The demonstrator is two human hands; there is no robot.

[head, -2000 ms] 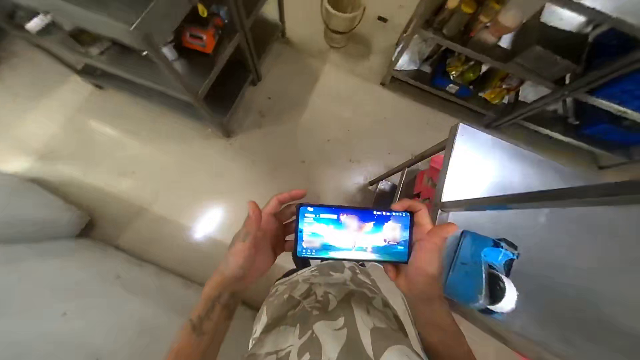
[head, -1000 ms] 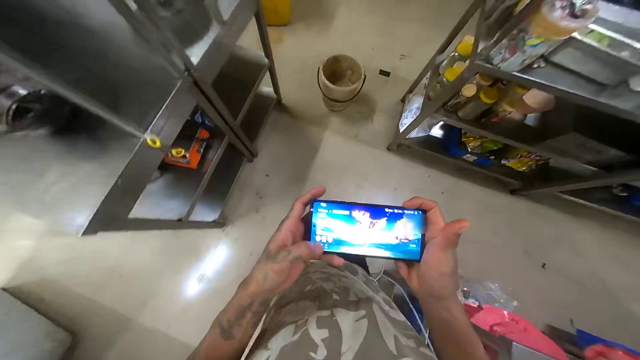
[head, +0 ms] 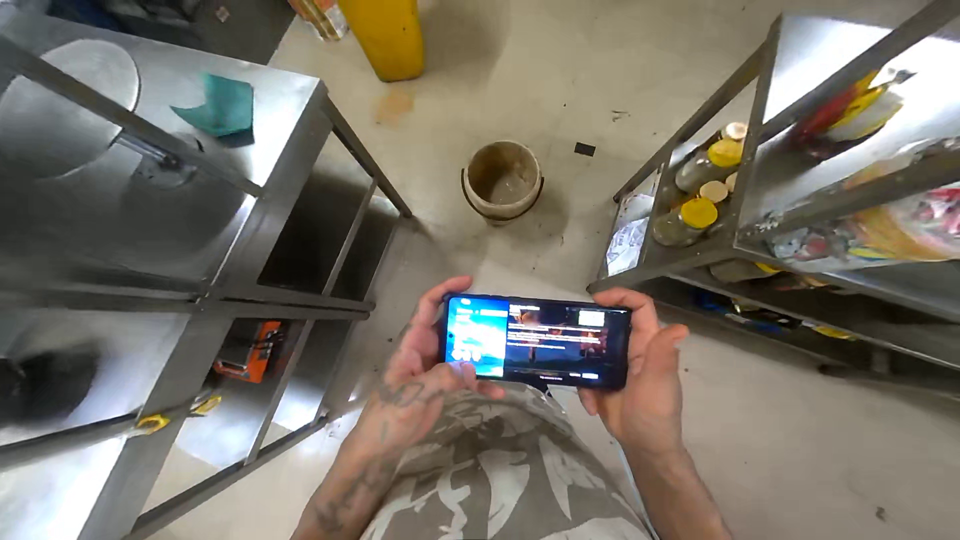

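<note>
A smartphone [head: 555,352] with a lit screen lies sideways between my two hands, above a camouflage-patterned garment [head: 495,472]. My left hand [head: 427,360] grips the phone's left end, its thumb over the lower left part of the screen and its fingers behind the edge. Around the right end is my right hand [head: 649,367], with the thumb raised off the screen and the fingers at the back and edge. Fingertips behind the phone are partly hidden.
A bucket [head: 501,180] stands on the floor ahead, beyond it a yellow container [head: 390,37]. Metal tables with shelves [head: 300,90] line the left, bearing a green cloth [head: 225,105] and an orange device [head: 251,351]. At right, a metal rack [head: 675,262] holds yellow-lidded jars [head: 697,216].
The phone's screen picture has changed to a dark panel with text. My right thumb stays raised, and both hands keep the phone. The view has shifted, bringing more of the left table into sight.
</note>
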